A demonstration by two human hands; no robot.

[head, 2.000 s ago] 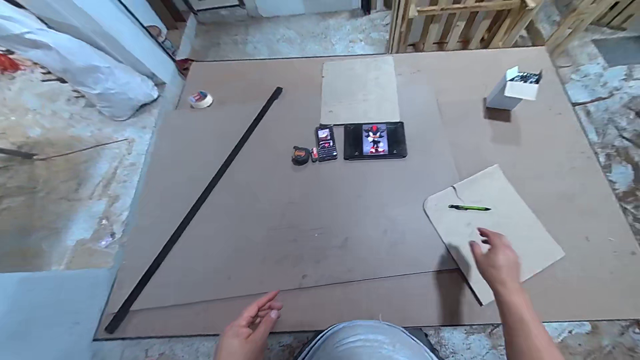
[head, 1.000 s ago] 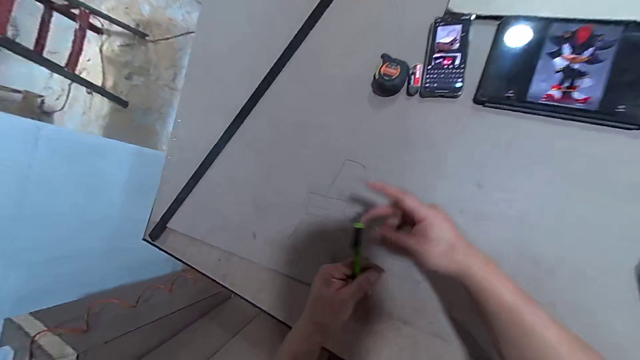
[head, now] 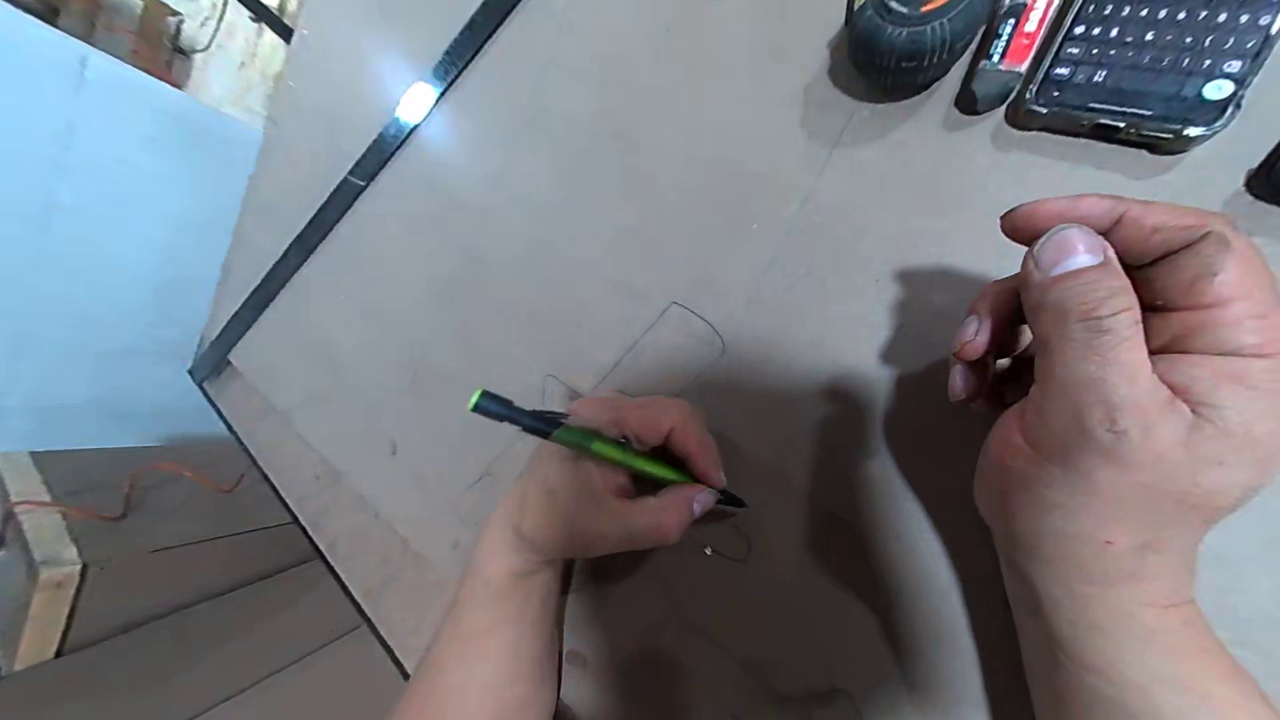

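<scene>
My left hand (head: pixel 620 480) grips a green and black pen (head: pixel 620 455), its dark tip down at the brown board (head: pixel 500 270). Thin drawn lines (head: pixel 700 318) show on the board just above that hand, and a small curved line lies below the tip. On the right, my right hand (head: pixel 1120 350) is raised over the board with its fingers curled and nothing seen in them. Above it lies a phone (head: pixel 1130 75) in a dark case with a keyboard on its screen. Beside the phone are a small red and black object (head: pixel 1010 50) and a round black tape measure (head: pixel 910 45).
A long flat black strip (head: pixel 300 245) runs diagonally over the board's left part, down to its edge. Past that edge are a light blue sheet (head: pixel 120 240), brown panels (head: pixel 200 600), an orange cord (head: pixel 130 495) and a wooden piece (head: pixel 45 600). A dark object's corner shows at far right.
The pen lay on a pale sheet at the right two seconds ago and is now in my left hand. The view has moved much closer to the board.
</scene>
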